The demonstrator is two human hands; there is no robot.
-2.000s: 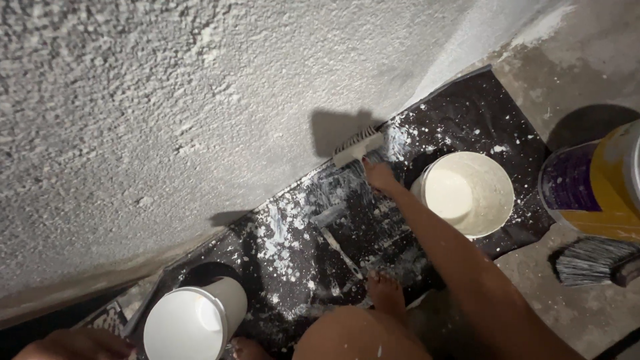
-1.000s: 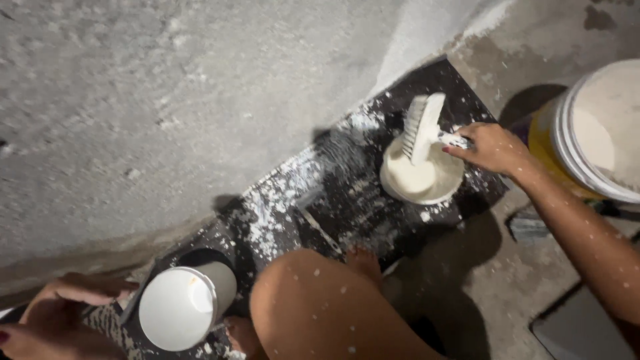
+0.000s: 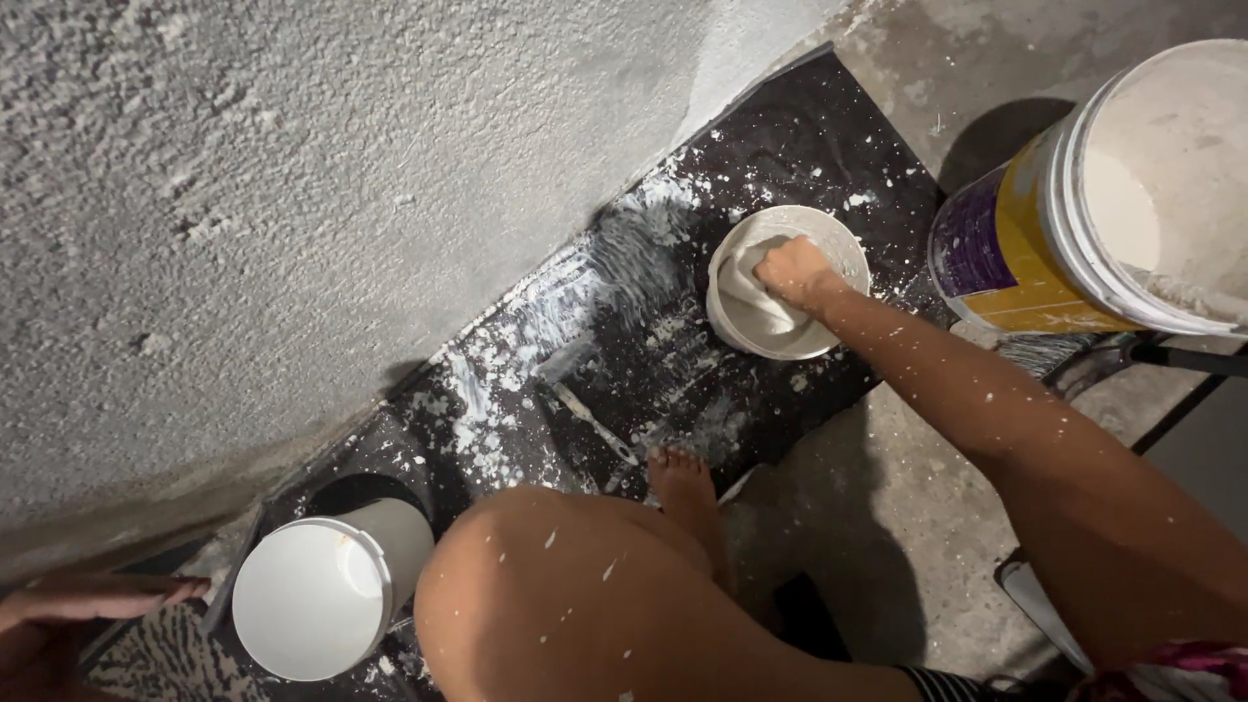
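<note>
My right hand (image 3: 795, 270) reaches down into an open bucket of white paint (image 3: 726, 317), its fingers closed on the masonry brush, whose head is hidden in the bucket. The bucket stands on a black plastic sheet (image 3: 799, 127) spattered with white. At the lower left, my left hand (image 3: 88, 604) holds nothing, fingers extended, near a white lidded bucket (image 3: 310, 597). A small paintbrush (image 3: 590, 417) lies on the sheet between the two buckets. The rough wall (image 3: 292, 175) rises along the sheet's far side and looks coated in white or pale grey.
A large yellow and purple paint bucket (image 3: 1014, 253) stands open at the right, with another broad brush (image 3: 1043, 353) beside it. My bare foot (image 3: 682, 478) is at the sheet's near edge. Bare concrete floor (image 3: 946, 526) lies at the lower right, and a patterned mat (image 3: 175, 658) at the lower left.
The right hand has gone from the wall's foot to the paint bucket and down into it with the brush. The large bucket now shows more of its inside as the view has shifted.
</note>
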